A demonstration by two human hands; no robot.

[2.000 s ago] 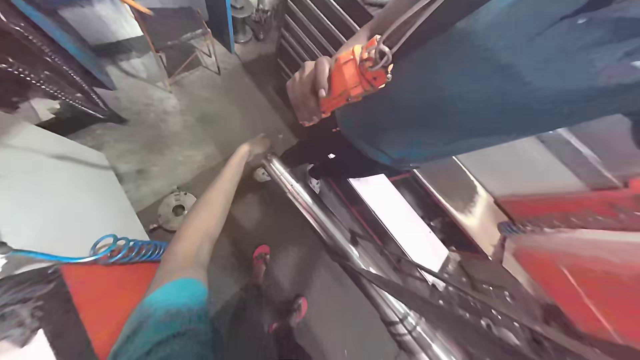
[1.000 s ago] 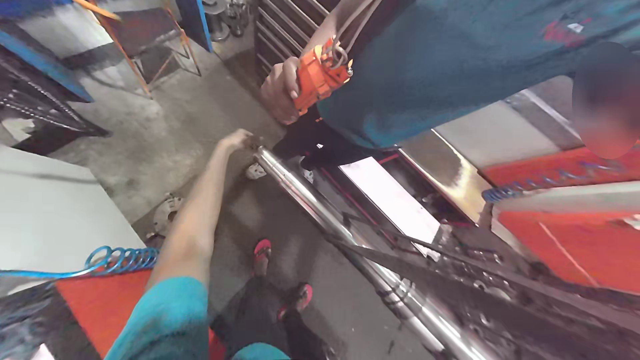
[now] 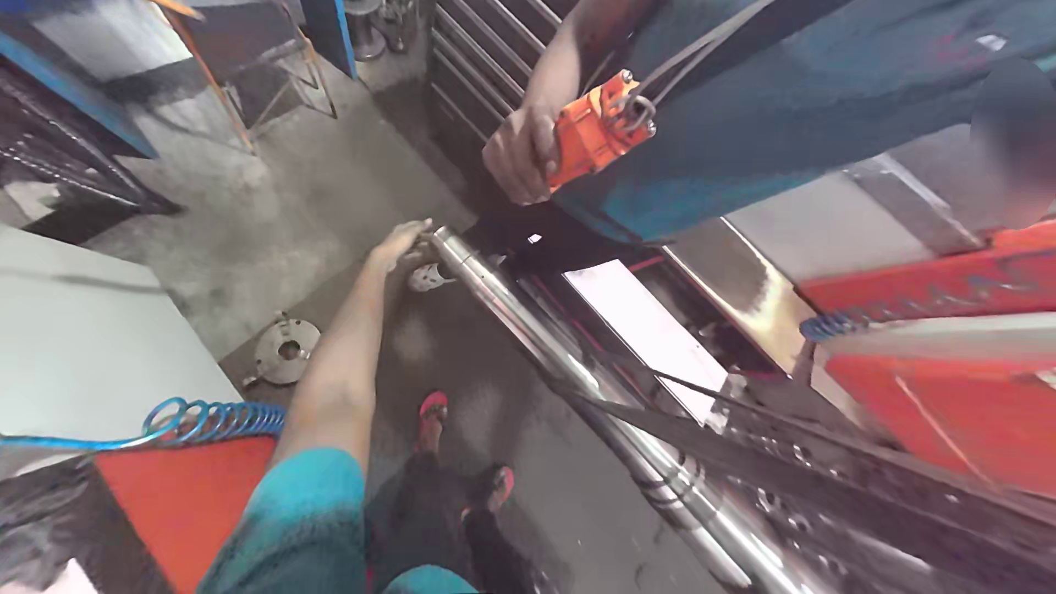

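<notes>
A long polished metal shaft (image 3: 569,363) runs diagonally from mid-view to the lower right, with dark straps crossing it. My left hand (image 3: 406,245) is at the shaft's upper end, its fingers against or around the end face; how firmly they grip cannot be told. My right hand is out of view. Across the shaft, a co-worker in a teal shirt holds an orange pendant controller (image 3: 598,132) with cables rising from it.
A round metal flange (image 3: 287,350) lies on the floor left of my arm. A coiled blue air hose (image 3: 216,419) hangs by a pale panel. Red cabinets (image 3: 932,412) stand at the right, a drawer cabinet (image 3: 474,70) at the top. A folding frame (image 3: 272,82) stands behind.
The co-worker still holds the orange controller. My left hand stays at the shaft's upper end throughout. The view has shifted slightly.
</notes>
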